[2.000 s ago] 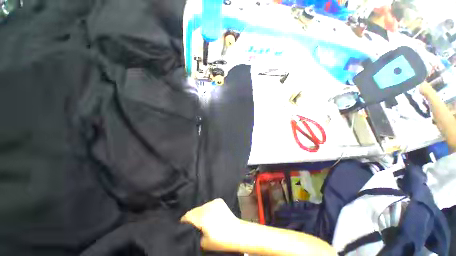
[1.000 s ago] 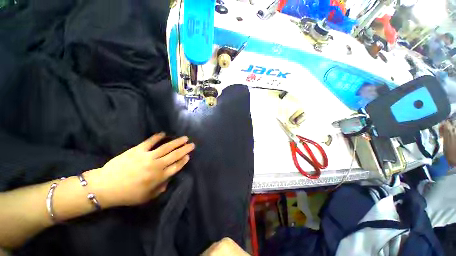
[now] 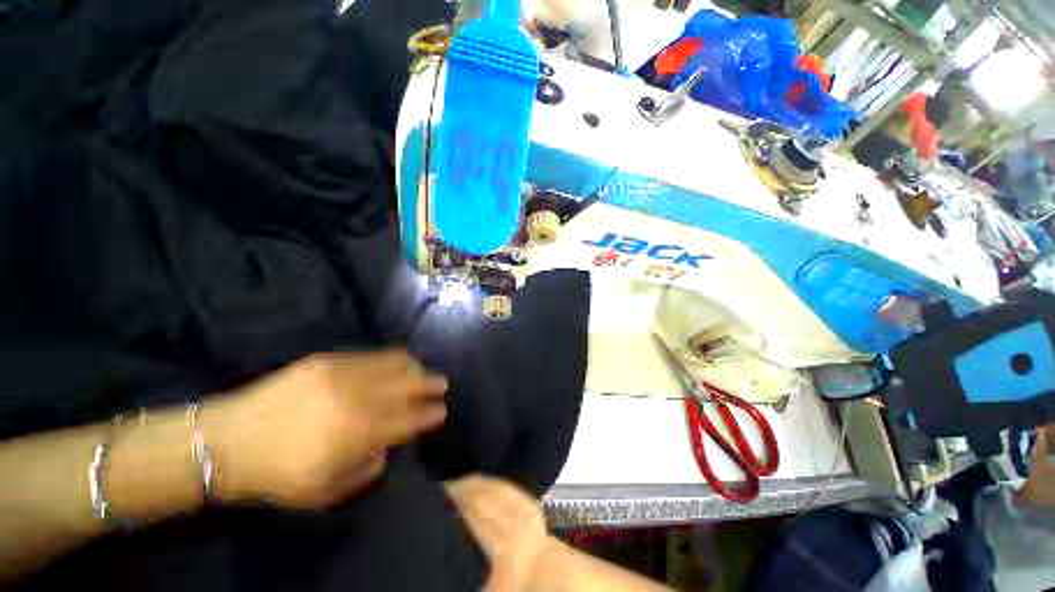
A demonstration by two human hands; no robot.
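Note:
The black garment (image 3: 162, 231) covers the left side and runs under the presser foot area of the white and blue sewing machine (image 3: 694, 231), where a light glows. Its rounded panel lies right of the needle. My left hand (image 3: 330, 422), blurred and with bracelets at the wrist, lies on the cloth below the needle; its fingers are curled on a fold. My right hand (image 3: 503, 526) is at the lower middle, closed on the cloth near the table edge, its fingertips partly hidden. The blue lamp paddle (image 3: 486, 139) hides part of the machine head.
Red-handled scissors (image 3: 731, 439) lie on the machine bed near the ruler-marked table edge (image 3: 648, 507). A black control panel (image 3: 983, 370) is at the right. A blue plastic bag (image 3: 740, 64) is behind the machine. Navy and white garments (image 3: 856, 549) hang at the lower right.
My left hand, out of view at first, came in flat on the cloth and now has curled fingers. My right hand has come further up into view. The view has shifted, showing more behind the machine.

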